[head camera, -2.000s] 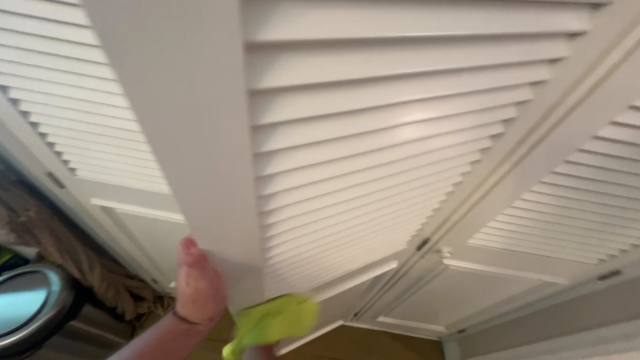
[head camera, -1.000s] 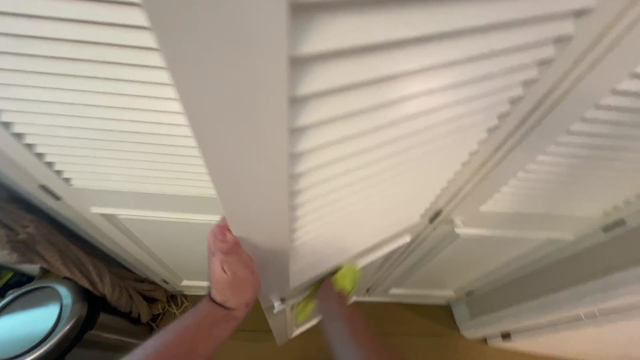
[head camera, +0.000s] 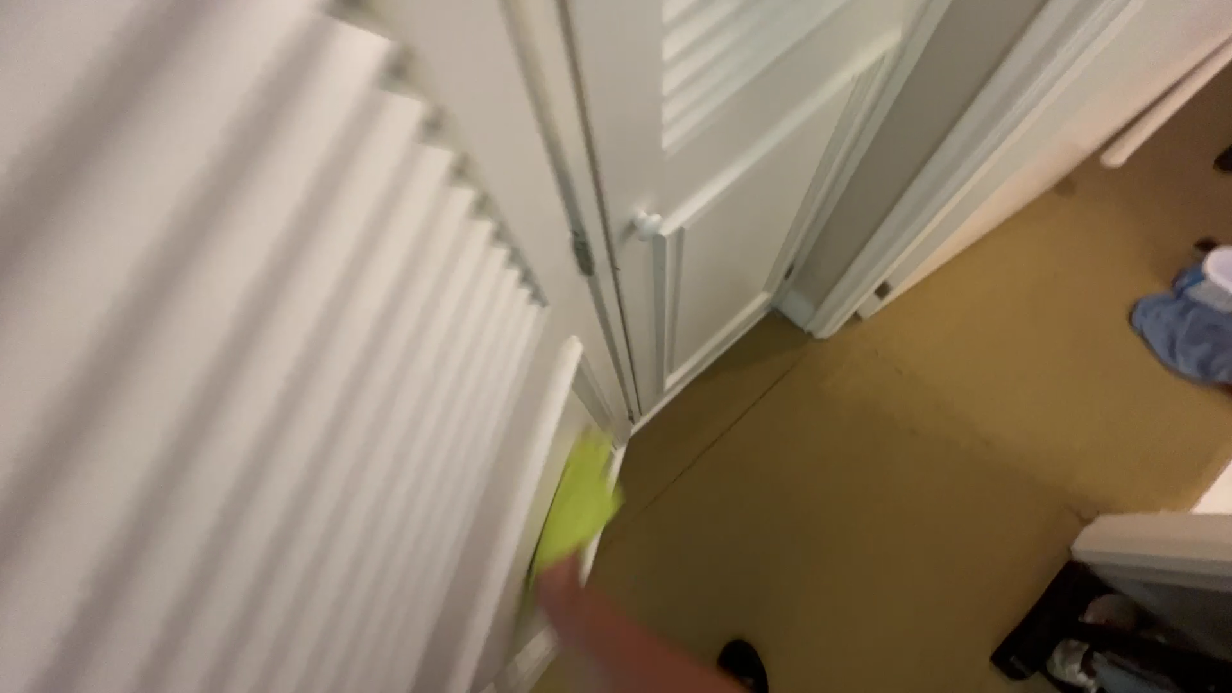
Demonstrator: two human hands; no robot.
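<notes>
A white louvered door [head camera: 385,404] fills the left side of the head view, seen close and at a slant. Against its lower panel, near the bottom edge, lies a yellow-green cloth [head camera: 577,500]. My right hand [head camera: 563,582], blurred by motion, is on the cloth; the fingers are mostly covered by it. My left hand is outside the picture. Beyond the hinge [head camera: 582,252] stands another white louvered door [head camera: 736,241] with a small round knob [head camera: 647,225].
A white door frame [head camera: 924,202] rises right of the doors. On the tan floor [head camera: 866,481] lie a blue cloth [head camera: 1189,332] at the far right and dark items [head camera: 1078,635] at the lower right. A dark shoe tip [head camera: 743,664] shows at the bottom.
The view has swung to the right and down. My left hand, earlier on the door's edge, has left the picture. My right hand with the cloth is now at the lower panel.
</notes>
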